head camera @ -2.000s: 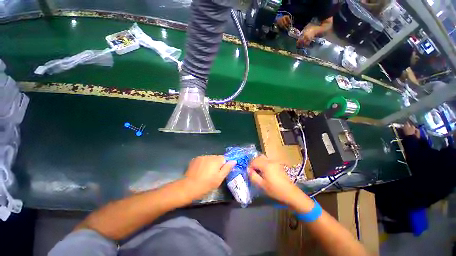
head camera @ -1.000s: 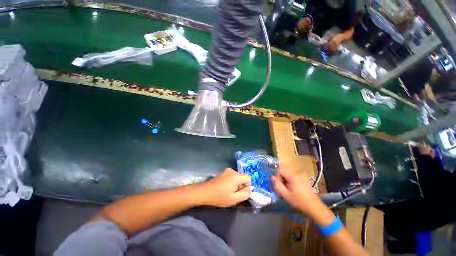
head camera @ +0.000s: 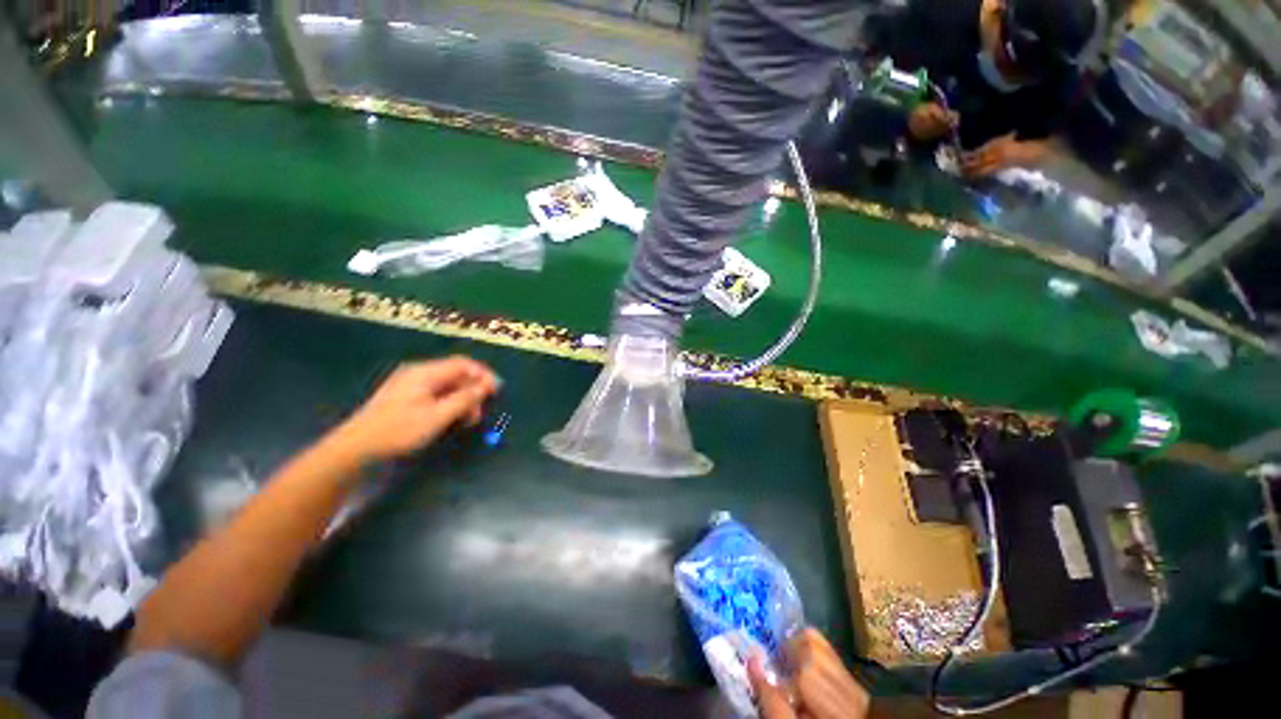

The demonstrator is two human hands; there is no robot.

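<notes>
My right hand holds the lower end of a clear plastic bag of blue disc varistors at the bench's front edge. My left hand is over the bench to the left, with its fingertips close together beside a loose blue varistor. Something small shows at its fingertips, but I cannot tell whether it is gripped.
A fume hood hangs above the bench. To the right are a cardboard tray with silvery bits, a black soldering station and a green spool. White strips are piled left. Open housings lie on the belt. A person works opposite.
My left hand has left the bag and moved left to the loose varistors. My right hand still holds the bag, now nearer the front edge. The view has shifted, and another open housing shows beside the hose.
</notes>
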